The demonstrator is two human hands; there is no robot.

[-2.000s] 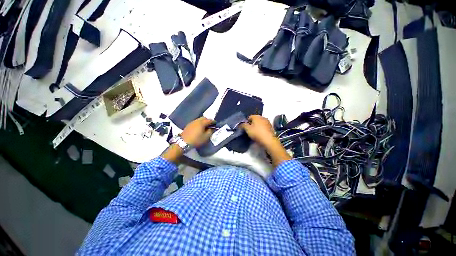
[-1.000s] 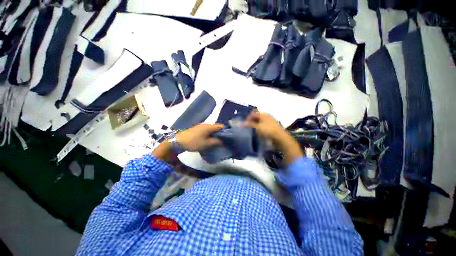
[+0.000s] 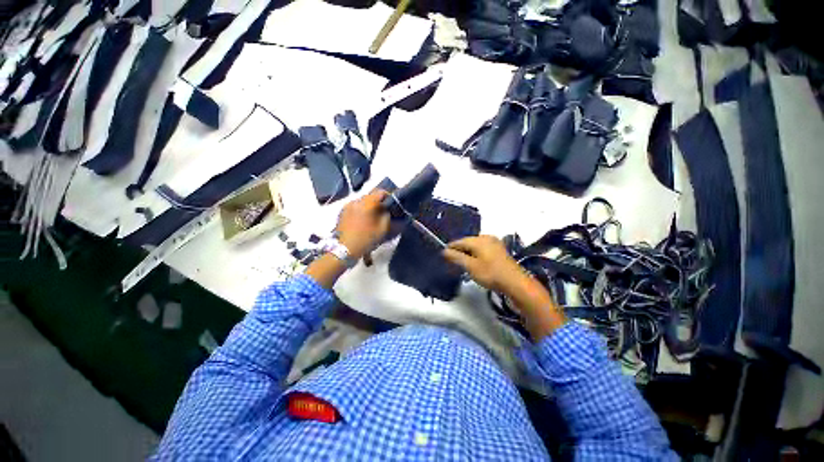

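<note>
My left hand point(image 3: 363, 222) grips a rolled navy bundle point(image 3: 413, 191) in front of me. My right hand point(image 3: 481, 260) pinches the end of a thin tie strip point(image 3: 430, 235), which runs taut from the bundle down to my fingers. Part of the bundle is hidden by my left hand. Flat navy cut pieces point(image 3: 435, 249) lie on the white sheet between and below my hands. The tangled pile of tie strips point(image 3: 623, 271) lies right of my right hand.
A small open box point(image 3: 252, 213) with small items sits left, tiny dark squares near it. Tied bundles point(image 3: 546, 129) lie beyond my hands, two smaller ones point(image 3: 335, 156) further left. A ruler point(image 3: 176, 244) lies left. Large cut panels point(image 3: 712, 226) lie right, a wooden stick point(image 3: 388, 26) at the far side.
The small panels handled earlier are now a roll in my left hand, moved up and left. My right hand has drawn a strip out from it. The loose grey-navy panel beside them no longer shows separately.
</note>
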